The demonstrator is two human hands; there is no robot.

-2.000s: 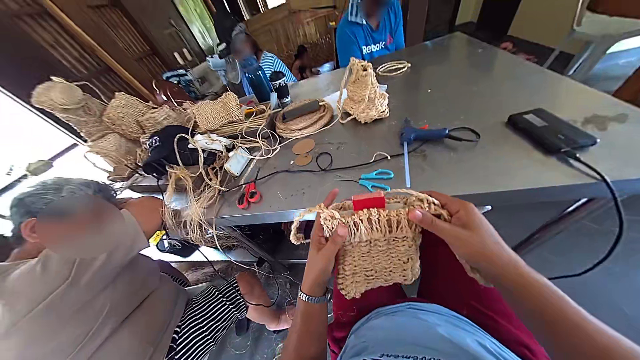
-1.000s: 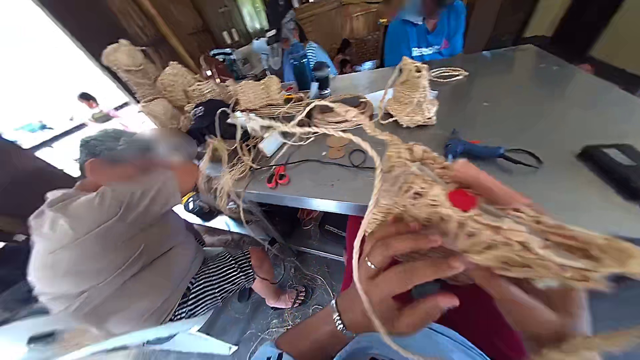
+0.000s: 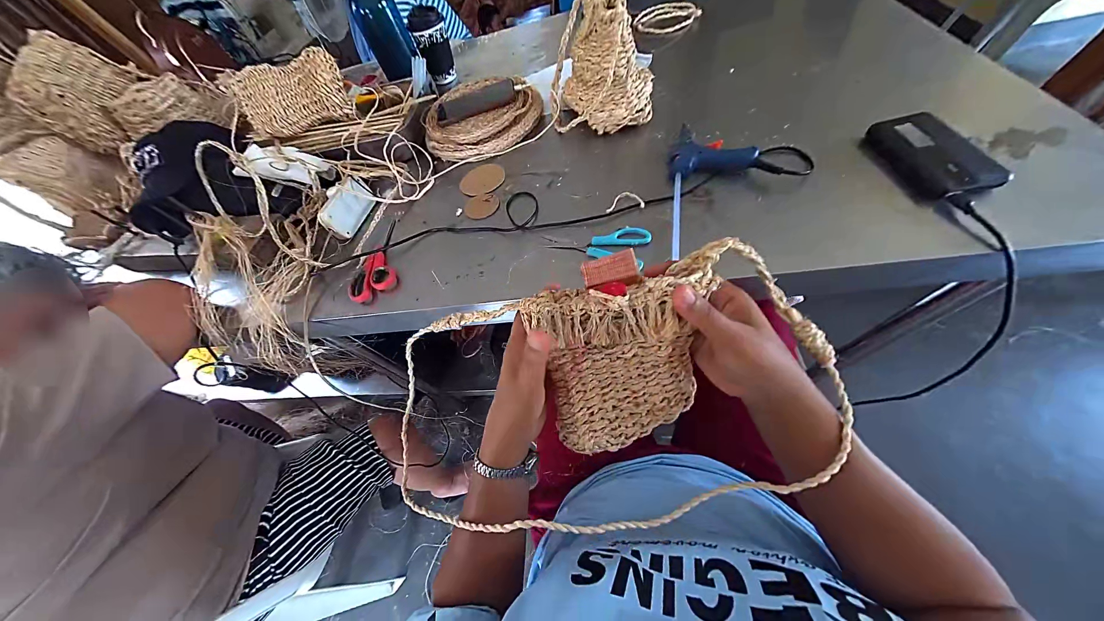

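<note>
A small woven natural-fibre bag [image 3: 623, 388] hangs upright between my hands, over my lap. My left hand [image 3: 520, 379] grips its upper left corner, and my right hand [image 3: 733, 336] grips the upper right one. Loose fringe runs along the bag's top edge. A red piece [image 3: 611, 289] and a reddish woven tab [image 3: 611, 268] show at the opening. The braided strap [image 3: 673, 516] loops out past both hands and across my shirt. Just beyond the bag lie scissors with turquoise handles [image 3: 623, 236], partly hidden by the tab.
A blue glue gun [image 3: 711, 159], red-handled scissors [image 3: 373, 278], cardboard discs [image 3: 482, 179], a black device [image 3: 937, 155] with a cable, coiled cord [image 3: 485, 121] and another woven bag [image 3: 608, 73] lie on the metal table [image 3: 793, 233]. A seated person [image 3: 112, 448] is at the left.
The bag, turned sideways close to the camera one second ago, is back upright and lower over my lap. Its strap now hangs in a wide loop toward me.
</note>
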